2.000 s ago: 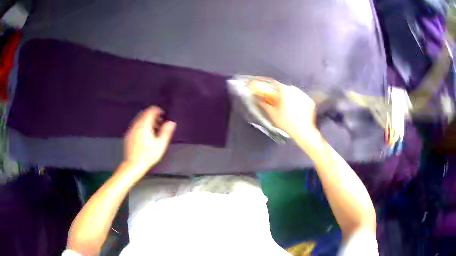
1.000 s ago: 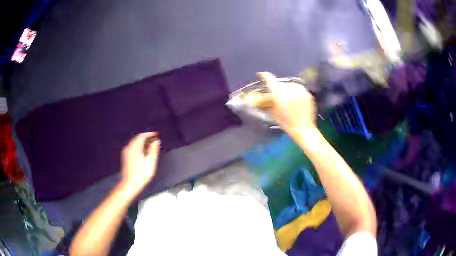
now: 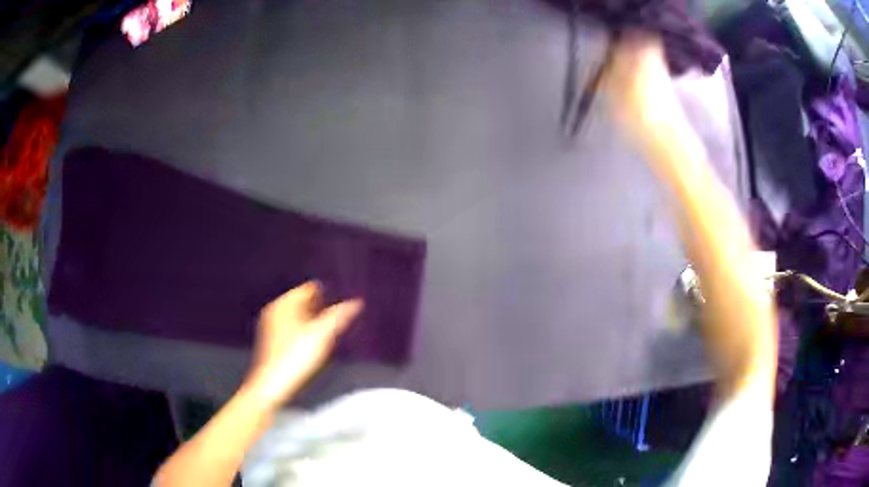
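Dark purple trousers (image 3: 210, 257) lie flat and folded on the left of the grey pressing table (image 3: 495, 238), their narrow straight end towards the middle. My left hand (image 3: 303, 333) is over their lower edge near that end, thumb and finger apart, holding nothing. My right hand (image 3: 636, 62) is blurred at the far right of the table, against a bunched dark purple garment (image 3: 672, 29) cut off by the top edge. Its fingers are not clear. A small bright metallic part, perhaps the iron (image 3: 691, 283), shows beside my right forearm, which hides the rest.
A pale hose (image 3: 810, 283) runs right from the table's right edge. Purple garments (image 3: 834, 143) hang or lie heaped at the right. Red material (image 3: 33, 162) is at the left edge. A pink-and-white label (image 3: 154, 19) is at the far left. Blue crate slats (image 3: 627, 418) show below the table.
My right hand has left the iron and reached forward to the dark garment at the far edge. My left hand stays over the trousers. The view has turned, so the trousers' angle looks different.
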